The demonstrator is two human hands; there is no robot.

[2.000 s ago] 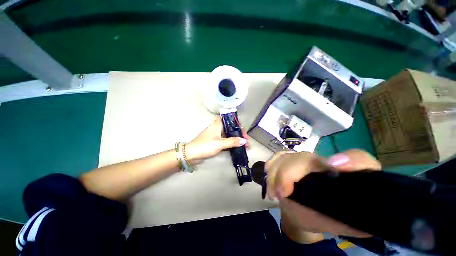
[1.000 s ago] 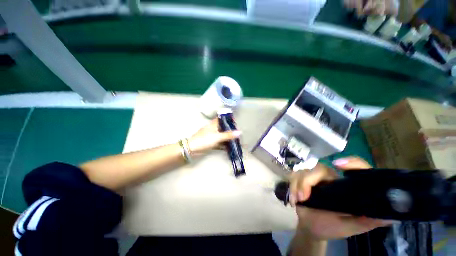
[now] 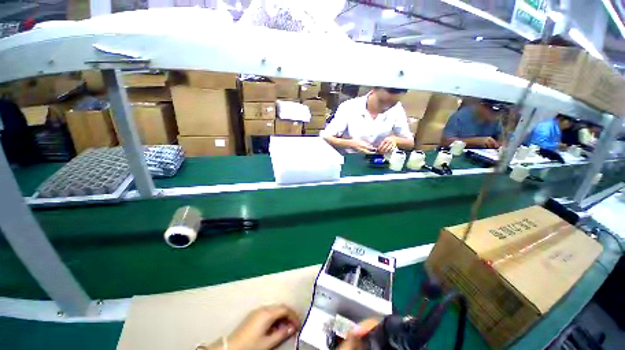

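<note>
A hair dryer [image 3: 184, 227] with a cream-white barrel and black handle lies on the green belt, beyond the beige mat [image 3: 205, 304]. My left hand [image 3: 266, 329] is over the mat near the bottom edge, fingers loosely curled, with nothing visible in it; it is apart from the hair dryer. My right hand [image 3: 360, 333] is at the bottom edge, partly cut off, holding the black electric screwdriver [image 3: 401, 331], which is blurred. The screw feeder [image 3: 358, 277] stands just beyond my right hand. The screwdriver tip cannot be made out.
A brown carton [image 3: 521, 263] stands right of the feeder. A white bin [image 3: 305, 160] and a grey parts tray [image 3: 86, 174] are across the belt. A person [image 3: 373, 123] works opposite, with several dryers nearby. Pale metal posts rise at the left.
The view has tilted up. My left hand has let go of the hair dryer, which now lies on the belt to the left. My right hand still holds the screwdriver.
</note>
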